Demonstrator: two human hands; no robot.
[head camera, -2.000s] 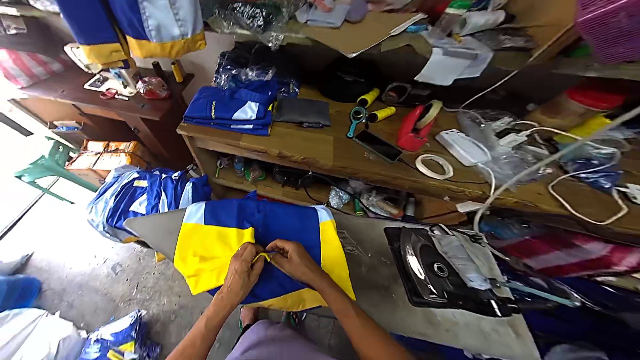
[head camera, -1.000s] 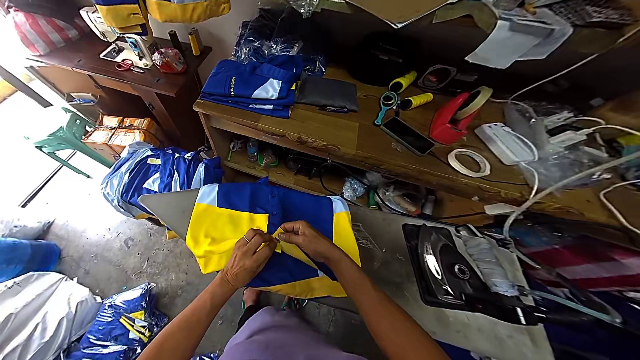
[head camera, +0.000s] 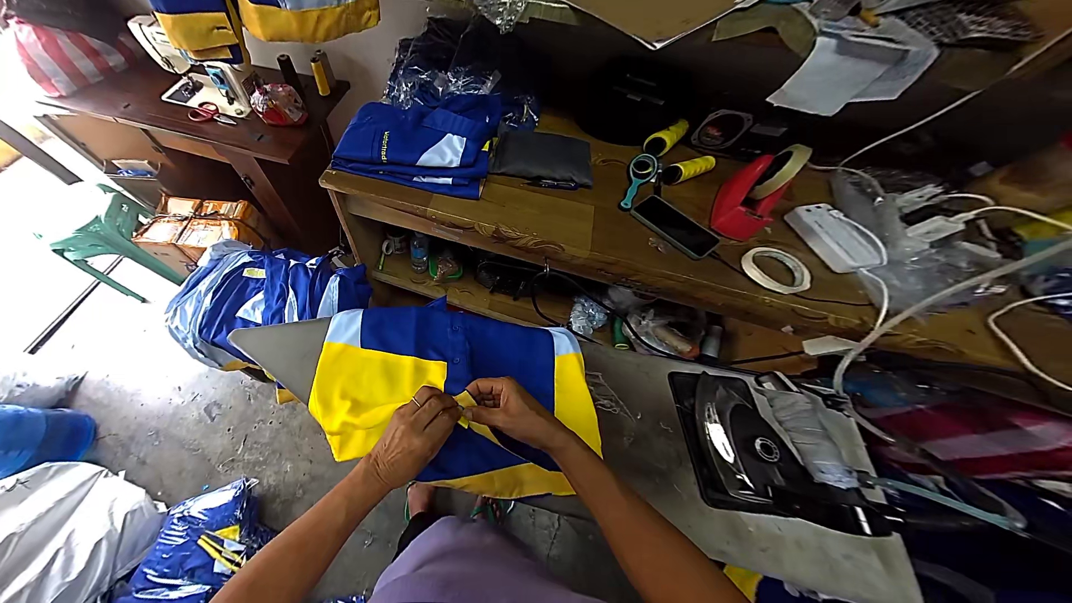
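A blue, yellow and light blue buttoned garment (head camera: 502, 352) lies spread on a grey ironing board (head camera: 280, 347), in front of me. Near its middle, my left hand (head camera: 419, 431) pinches a yellow edge of the cloth; a ring is on one finger. Close against it, my right hand (head camera: 511, 410) grips a small yellow cloth piece between thumb and fingers. The fingertips of both hands nearly meet beside the button front. To the right of the garment, an electric iron (head camera: 745, 444) rests on a black stand on the board.
Behind the board, a wooden shelf (head camera: 536, 218) bears folded blue garments (head camera: 419, 142), a phone (head camera: 675, 226), a red tape dispenser (head camera: 745, 197) and a tape roll (head camera: 776, 270). White cables (head camera: 938, 293) hang at right. A garment bundle (head camera: 268, 293) stands left; plastic-wrapped garments (head camera: 197, 544) lie on the floor.
Both hands stay together at the garment's middle, with small finger movements on the yellow cloth. The view has shifted a little.
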